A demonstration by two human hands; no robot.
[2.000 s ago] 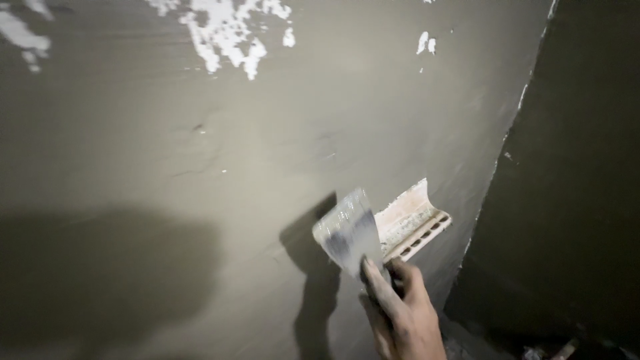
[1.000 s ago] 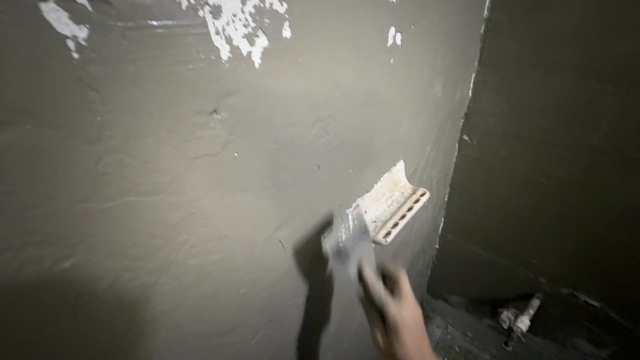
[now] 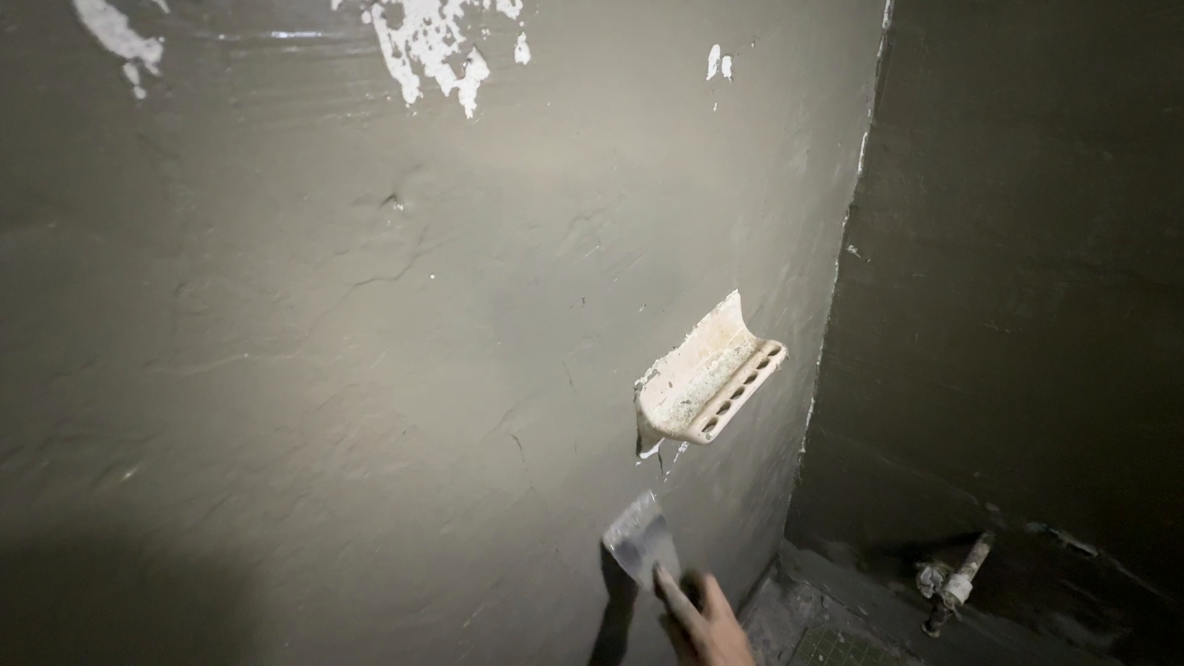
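Observation:
My right hand, low and right of centre, is closed around the handle of a putty knife. The wide metal blade points up and to the left, close to the grey-coated wall; whether it touches the wall I cannot tell. Above the blade, a cream-coloured soap dish with a row of holes along its front edge sticks out of the wall. Small white spots show just under the dish. My left hand is out of view.
White bare patches mark the wall's top. A dark adjoining wall meets it at a corner on the right. Low on that side a pipe fitting juts out, above a small tiled floor area.
My right hand and the putty knife have moved down from beside the soap dish to below it. The whole dish now shows.

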